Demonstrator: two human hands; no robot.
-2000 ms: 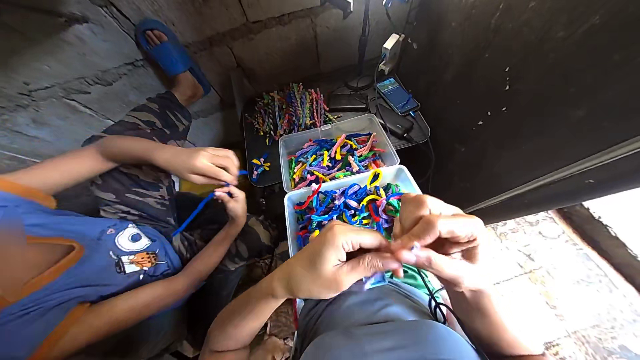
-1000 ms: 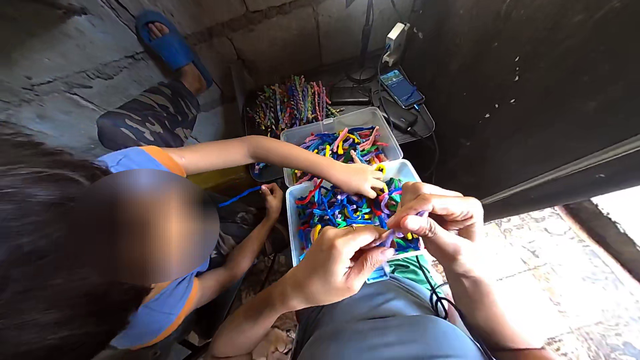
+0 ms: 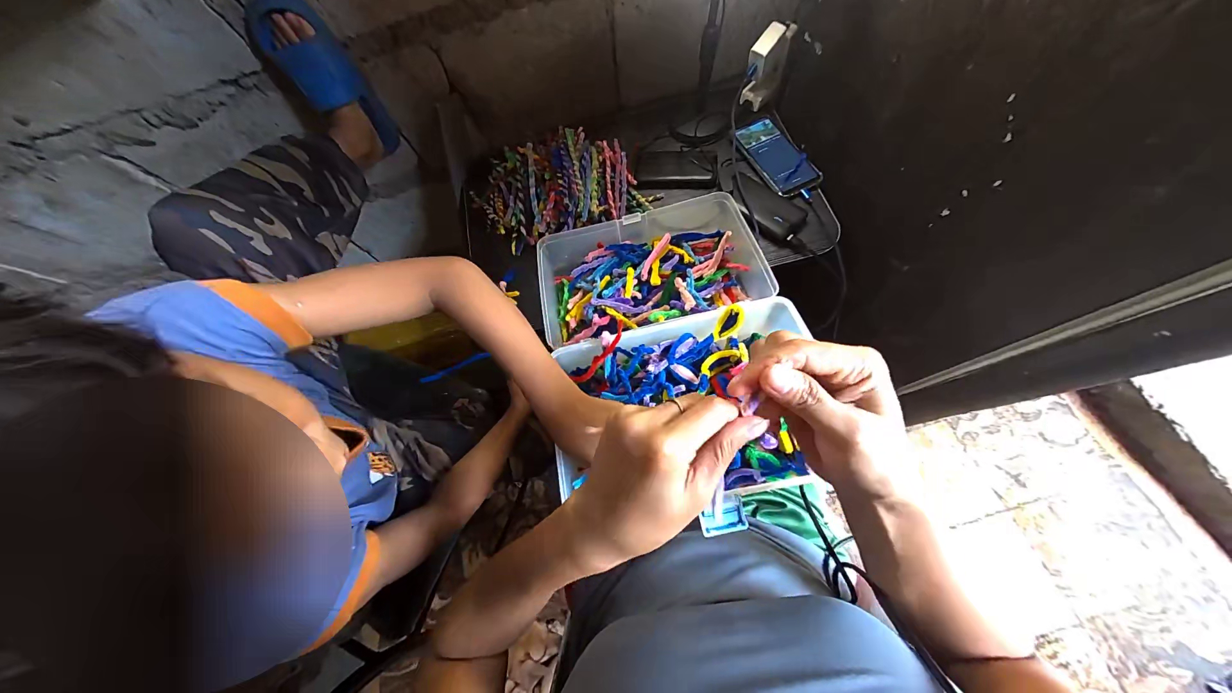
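Note:
A small light purple fuzzy strip [image 3: 750,404] is pinched between the fingertips of my left hand [image 3: 659,472] and my right hand [image 3: 828,409], which meet above the near plastic container [image 3: 795,318]. Blue, yellow, red and purple fuzzy pieces [image 3: 664,361] fill that container. Behind it the far plastic container [image 3: 760,265] holds many more multicoloured fuzzy strips [image 3: 626,279]. Part of the strip is hidden by my fingers.
Beside me on the left, a person's arm [image 3: 520,337] reaches to the near container, partly behind my left hand. A pile of twisted multicoloured strips [image 3: 568,188], a phone [image 3: 776,154], cables and a power bank [image 3: 676,169] lie on the black table beyond.
The person on the left has leaned in since the oldest frame, and their arm has moved from the far container towards the near one. My hands stay together over the near container.

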